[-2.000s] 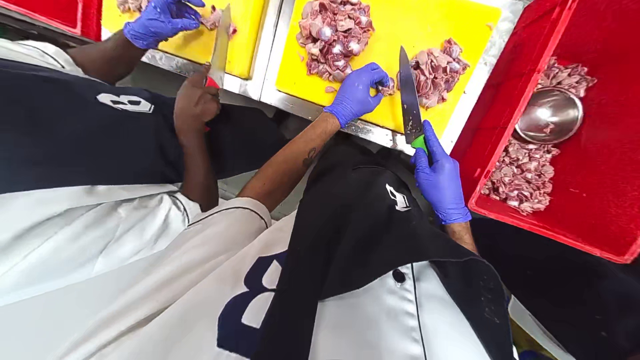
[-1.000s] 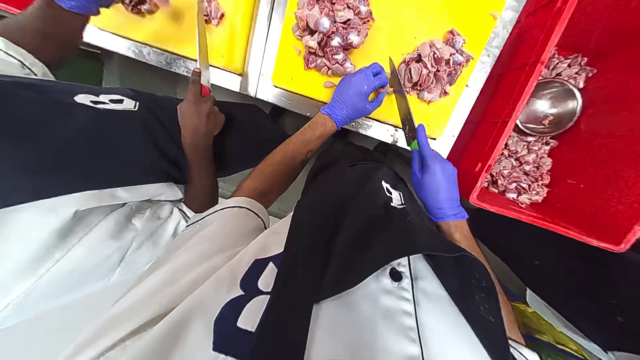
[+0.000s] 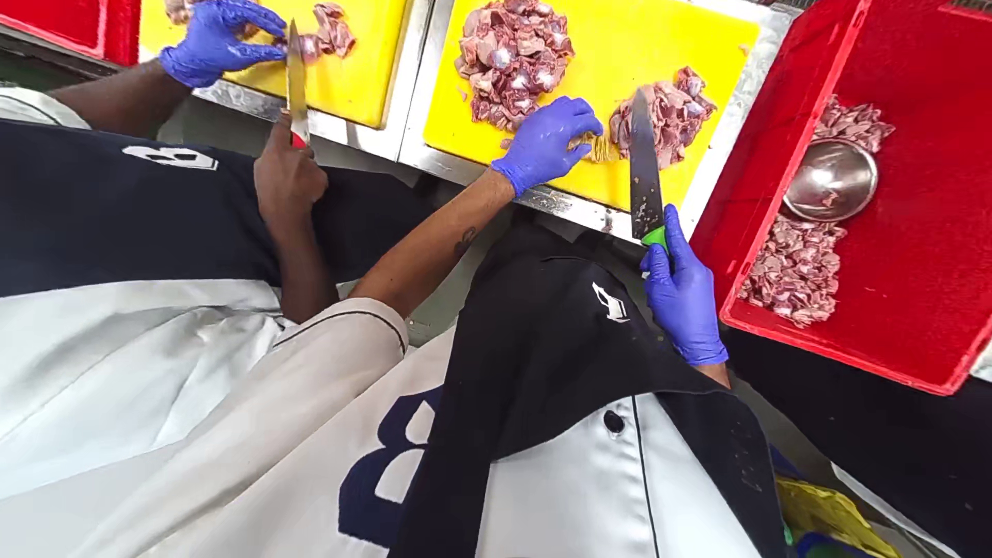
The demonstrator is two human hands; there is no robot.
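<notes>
My left hand (image 3: pixel 549 144), in a blue glove, rests low on the yellow cutting board (image 3: pixel 604 46), fingers curled by a small yellowish scrap (image 3: pixel 600 148); whether it grips the scrap is unclear. My right hand (image 3: pixel 685 291), gloved too, holds a green-handled knife (image 3: pixel 643 174) below the board's edge. The blade points up the board, its tip over the right pile of cut meat (image 3: pixel 673 116). A larger pile of meat pieces (image 3: pixel 513 58) lies left, above my left hand.
At right, a red crate (image 3: pixel 914 256) holds cut meat (image 3: pixel 794 271) and a steel bowl (image 3: pixel 831 180). At left, a co-worker's gloved hand (image 3: pixel 221 40) and bare hand with a knife (image 3: pixel 297 85) work over another yellow board (image 3: pixel 360 77). Metal edging (image 3: pixel 570 208) borders my board.
My knife has moved from beside the right meat pile to over its left part. The co-worker's gloved hand and knife have come together over their board since a second ago.
</notes>
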